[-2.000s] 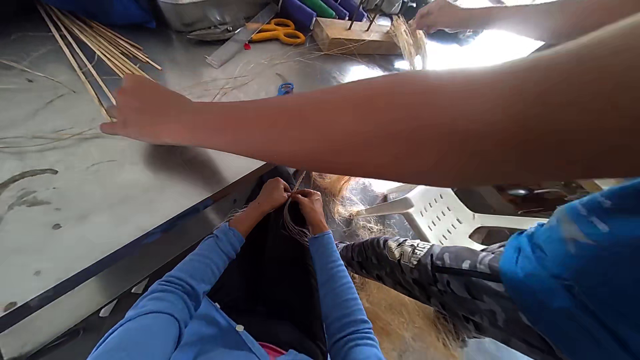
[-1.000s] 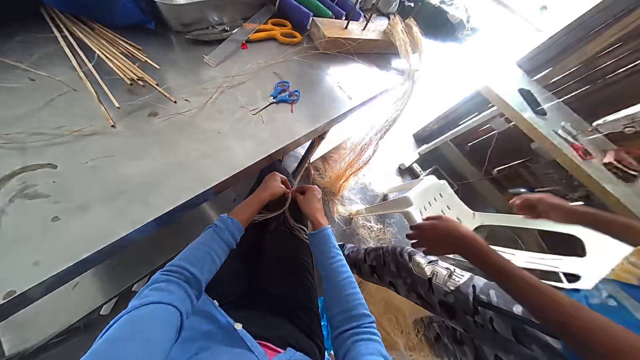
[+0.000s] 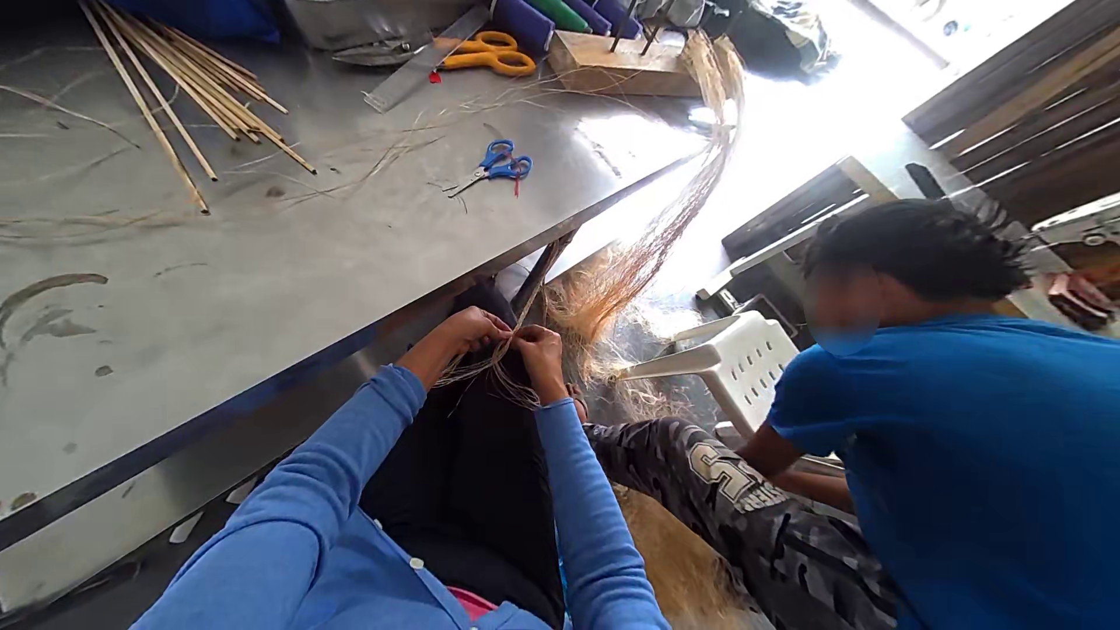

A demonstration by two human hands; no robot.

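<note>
My left hand [image 3: 473, 332] and my right hand [image 3: 538, 350] meet over my lap, fingertips pinching thin plant-fibre strands [image 3: 503, 357]. A twisted or braided length rises from between them toward the table edge, and loose ends hang below in loops. Whether it is braided is too small to tell. On the metal table beyond lie small blue-handled scissors [image 3: 496, 166]. A long hank of fibre [image 3: 700, 179] hangs from a wooden block with metal spikes [image 3: 617, 66] over the table's corner.
Thin sticks [image 3: 206, 87], orange-handled scissors [image 3: 490, 54], a clear ruler [image 3: 426, 61] and thread cones [image 3: 522, 22] lie on the metal table [image 3: 227, 289]. A co-worker in a blue shirt [image 3: 989, 455] bends close at right, beside a white plastic chair [image 3: 744, 363]. Loose fibre covers the floor.
The co-worker's arm, stretched across the table over the sticks two seconds ago, has withdrawn; the co-worker is now low at the right. My hands stay together on the strands.
</note>
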